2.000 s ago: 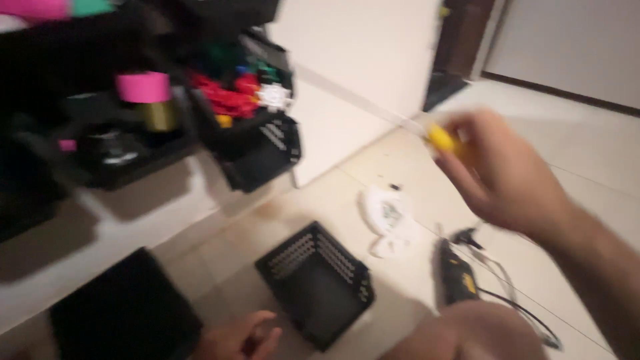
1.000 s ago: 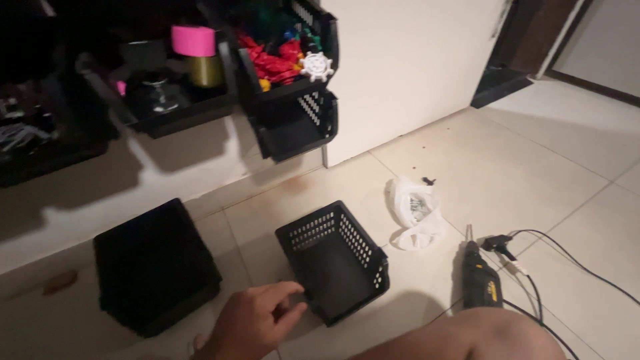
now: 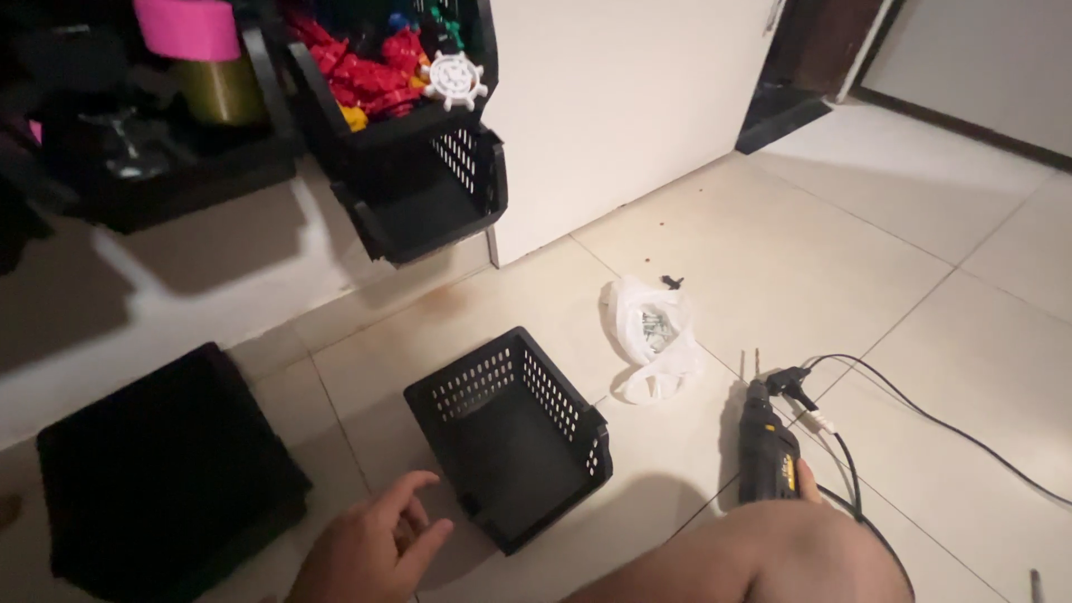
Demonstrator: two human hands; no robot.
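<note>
My left hand (image 3: 377,536) is at the bottom, fingers apart and holding nothing, just left of a black perforated plastic basket (image 3: 519,452) on the floor. Of my right hand (image 3: 807,482), only a finger shows, at the side of a black power drill (image 3: 765,444). The knee hides the rest of that hand and the drill's rear, so its grip is unclear. The drill has a bit at its front, pointing away from me. Beside it lie a black plug (image 3: 791,385) and its cable. A white plastic bag (image 3: 649,335) of screws stands open beyond the basket.
Wall-mounted black bins (image 3: 419,226) at upper left hold red pieces (image 3: 368,79), a white wheel-shaped piece (image 3: 455,80) and a pink-topped roll (image 3: 188,29). Another black bin (image 3: 167,477) is on the floor at left. A white panel (image 3: 611,100) stands behind. My knee (image 3: 787,544) juts in at bottom.
Two seconds ago my right hand was raised with a yellow-handled tool; now a finger of it shows down by the drill. My left hand stays near the basket.
</note>
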